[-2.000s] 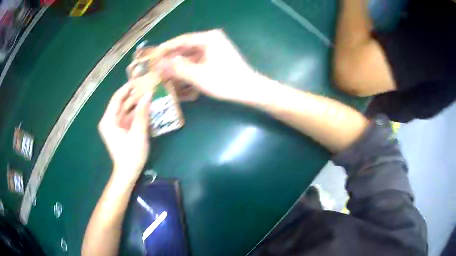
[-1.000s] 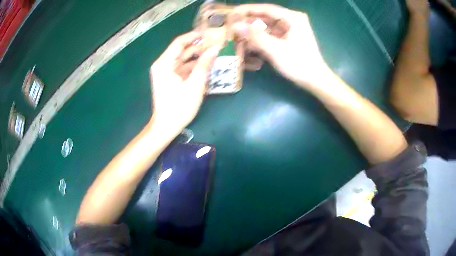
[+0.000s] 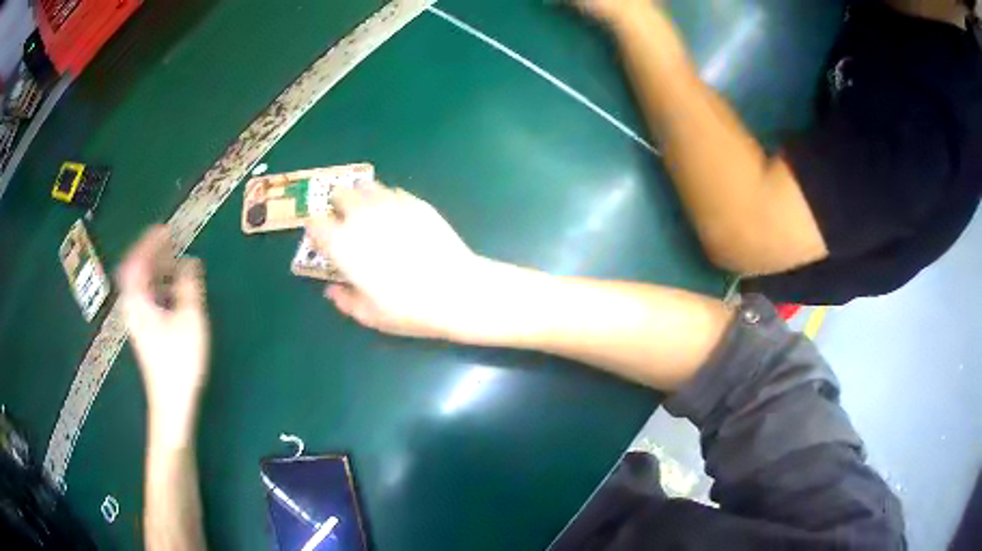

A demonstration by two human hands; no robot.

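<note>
An open handset half (image 3: 275, 205) with a green board patch, a dark disc at its left end and a pale keypad area lies beyond my right hand. My right hand (image 3: 398, 264) covers part of its near side and keypad end. A second handset half (image 3: 310, 258) sticks out from under my right fingers, between them and the thumb; its rest is hidden and the grip is partly hidden. My left hand (image 3: 162, 312) is blurred at the speckled strip, fingers apart, with nothing visible in it. Another handset half (image 3: 84, 271) lies just left of it.
A smartphone (image 3: 318, 500) lies near me with a white hooked piece (image 3: 291, 443) at its top. White rings (image 3: 110, 508) lie lower left. A yellow-and-black device (image 3: 81, 183) and red crate (image 3: 81, 27) are beyond the pale strip (image 3: 232, 161). Another person's arm (image 3: 721, 172) is at right.
My hands have separated. The left let go of the handset half and moved left to the strip. The green-patched half now lies turned sideways by my right hand. The view has also shifted.
</note>
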